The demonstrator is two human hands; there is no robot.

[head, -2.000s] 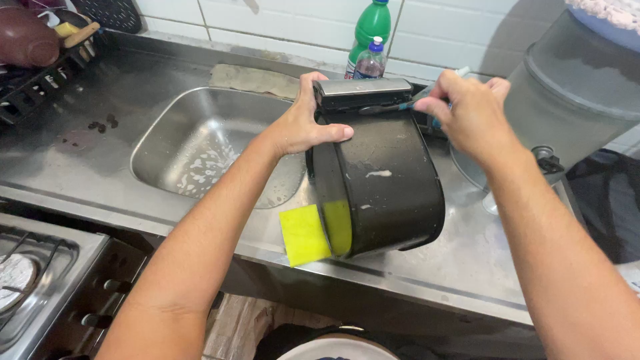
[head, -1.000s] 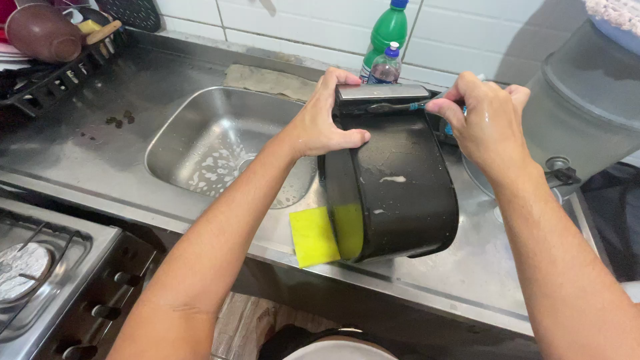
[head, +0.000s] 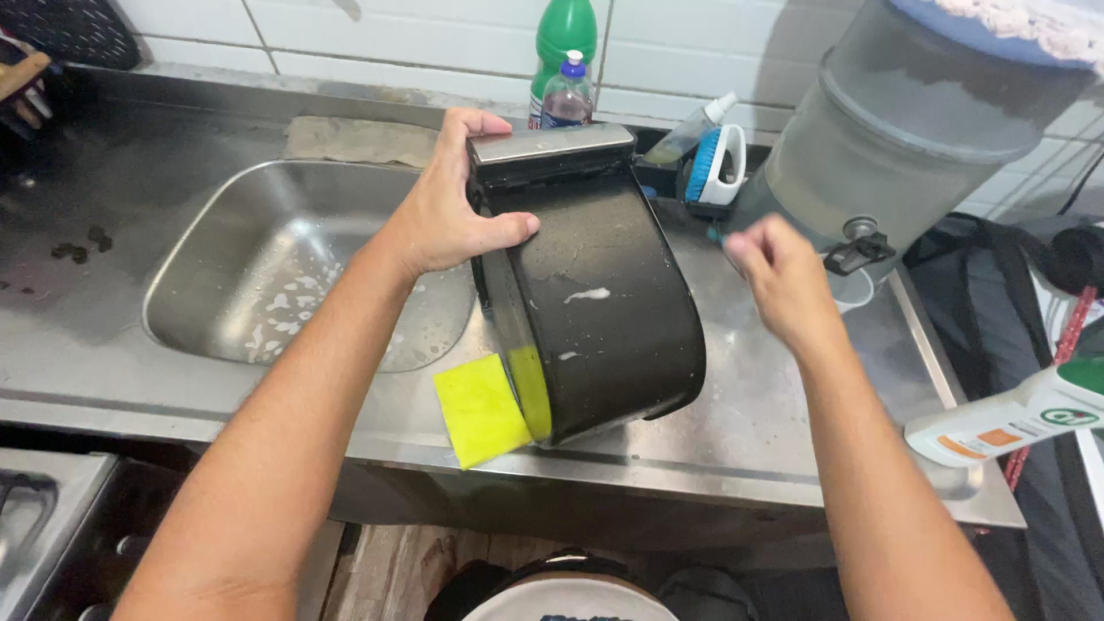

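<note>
A black air fryer basket drawer (head: 612, 293) with a metal-topped handle part (head: 556, 142) lies tilted on the steel counter, white suds on its side. My left hand (head: 461, 203) grips its upper left edge, thumb on the near wall. My right hand (head: 780, 272) is to the right of the drawer, apart from it, its fingers closed around a thin brush-like tool of which only a blue-green bit (head: 714, 234) shows. A yellow sponge cloth (head: 483, 410) lies against the drawer's lower left side at the counter's front.
The steel sink (head: 233, 259) with suds is at left, a folded cloth (head: 358, 141) behind it. Bottles (head: 567, 95) stand by the wall. A white-and-blue scrub brush (head: 718, 166) sits in a black caddy. A water container (head: 888, 129) is at right, near a tilted white bottle (head: 1005, 418).
My right hand has moved away from the handle part of the drawer, out to the right, with the thin tool. My left hand still holds the drawer's edge.
</note>
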